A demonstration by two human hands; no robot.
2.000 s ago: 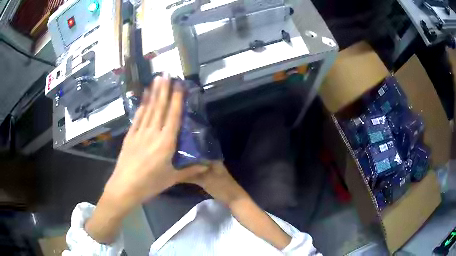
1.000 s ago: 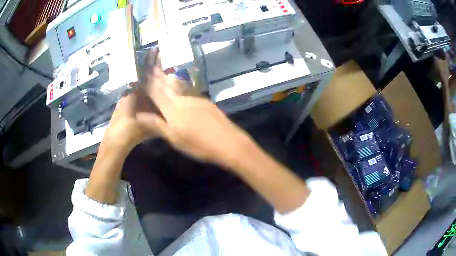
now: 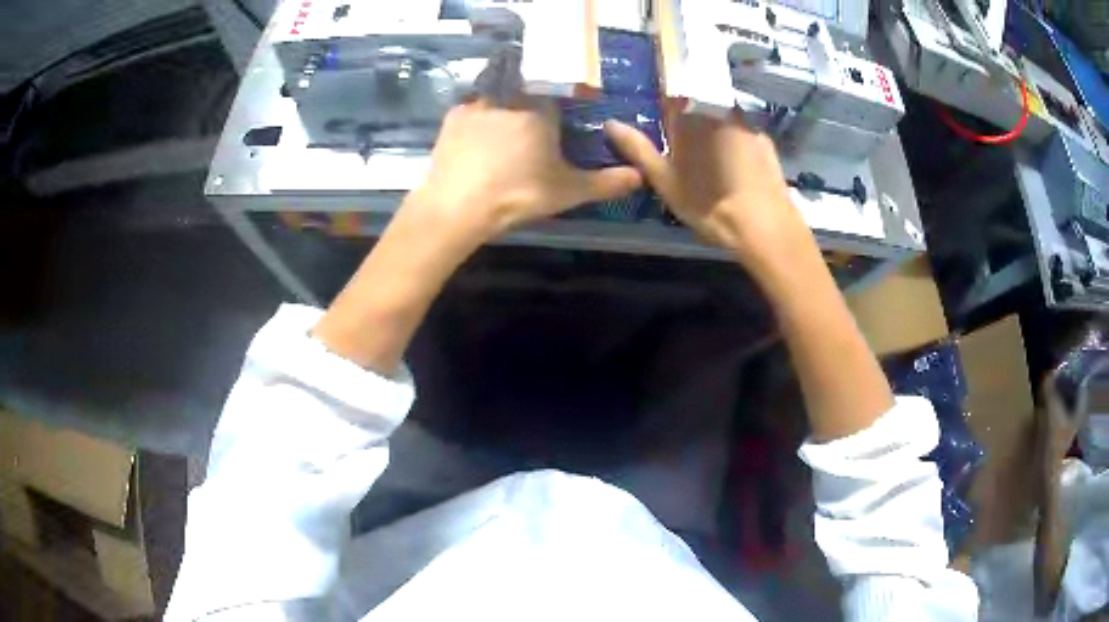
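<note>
A dark blue retail box (image 3: 596, 136) lies at the mouth of the feed channel of the white-grey sealing machine (image 3: 401, 30). Another blue box (image 3: 629, 61) lies behind it in the channel, between tan-edged guide rails. My left hand (image 3: 505, 164) is at the near box's left side, thumb across its front. My right hand (image 3: 718, 176) is at its right side, thumb on the box's face. Both hands' fingers are partly hidden beside the machine's side blocks. A striped lower face shows below the thumbs.
A brown shipping carton (image 3: 1003, 413) with blue boxes (image 3: 943, 389) stands at the right, partly behind my right sleeve. A second brown carton (image 3: 73, 468) is at the lower left. Black knobs (image 3: 829, 186) sit on the machine's right side. Other equipment (image 3: 1070, 207) stands at the far right.
The view has turned, so the channel is now central and the carton lower right. My hands, together before, are now apart on either side of the box.
</note>
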